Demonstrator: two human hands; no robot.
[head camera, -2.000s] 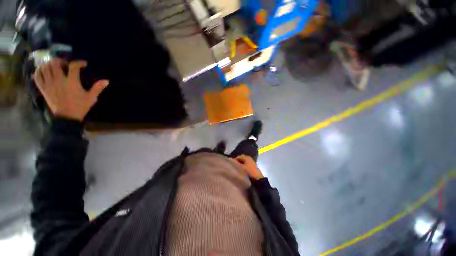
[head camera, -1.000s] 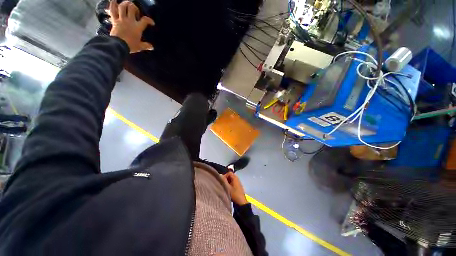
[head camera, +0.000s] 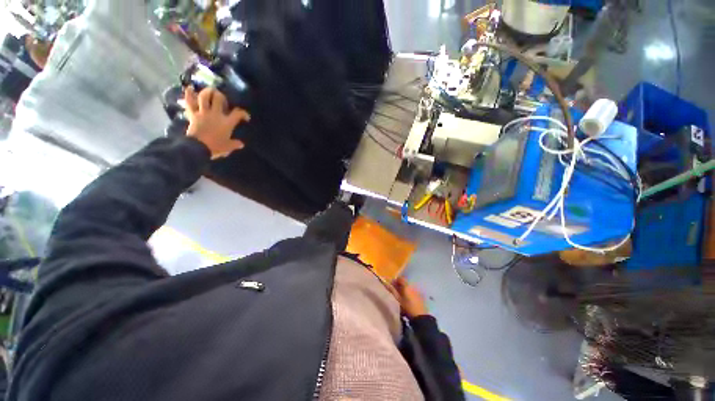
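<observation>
Black cable bundles (head camera: 313, 102) form a large dark mass at the upper left and centre. Silvery tape (head camera: 205, 76) shows at their left end. My left hand (head camera: 213, 124) lies against that left end with its fingers spread; it is not closed around anything I can see. My right hand (head camera: 408, 299) is low by my waist, small and partly hidden by my clothing, so its fingers are unclear. Single black cables (head camera: 386, 129) run from the mass onto the pale machine table (head camera: 372, 168).
The metal machine head (head camera: 462, 82) stands beside the table, with yellow-handled pliers (head camera: 427, 196) and a blue control box (head camera: 541, 188) carrying white cable. An orange-brown board (head camera: 382, 249) lies on the floor. Blue bins (head camera: 666, 227) stand at the right; a pale wrapped surface (head camera: 98, 94) is at the left.
The view has swung so that the machine, control box and blue bins show fully. My left hand stays at the bundles' left end, fingers spread. My right hand remains by my waist.
</observation>
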